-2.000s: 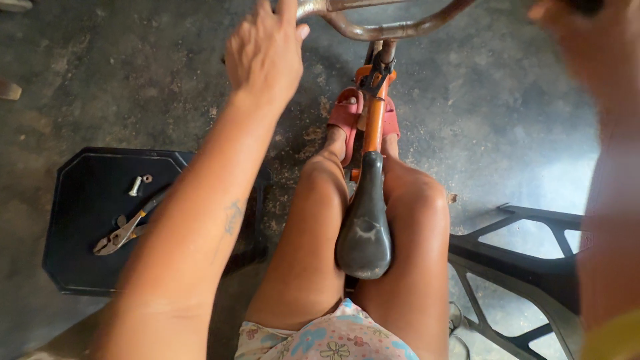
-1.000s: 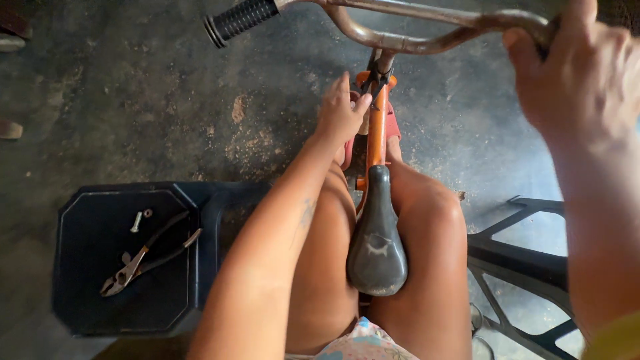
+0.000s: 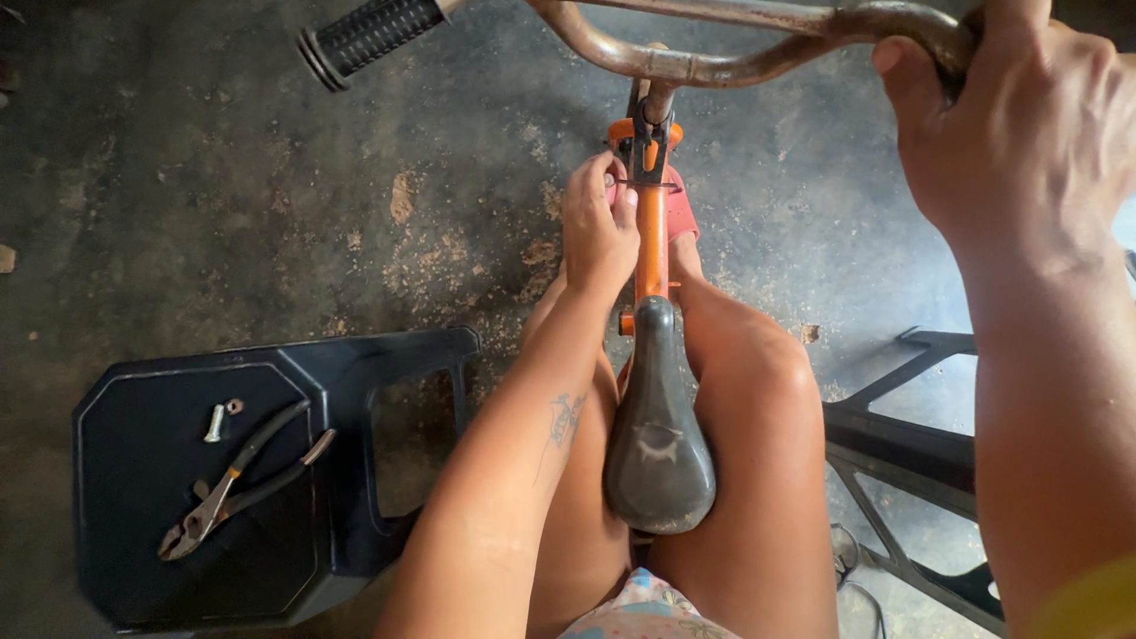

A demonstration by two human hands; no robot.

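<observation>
A small bicycle with an orange frame tube (image 3: 651, 240) and a worn black saddle (image 3: 659, 461) stands between my knees. My right hand (image 3: 1021, 124) is wrapped around the right end of the rusty metal handlebar (image 3: 692, 69). The black rubber grip (image 3: 368, 40) at the bar's left end is free of any hand. My left hand (image 3: 599, 213) is at the left side of the frame, its fingertips bent beside the black metal bracket (image 3: 650, 146) below the stem, touching a thin rod or wire there. Whether the fingers pinch it is unclear.
On a black plastic stool (image 3: 240, 479) at the left lie slip-joint pliers (image 3: 213, 506), a bolt (image 3: 214, 423) and a nut (image 3: 234, 406). A black openwork plastic piece (image 3: 914, 444) stands at the right, near a cable (image 3: 865, 595). A red slipper (image 3: 679, 209) shows beside the frame.
My left hand has come down from the handlebar's left side to the frame near the bracket. My right hand, blurred near the bar's right end at first, now holds the bar.
</observation>
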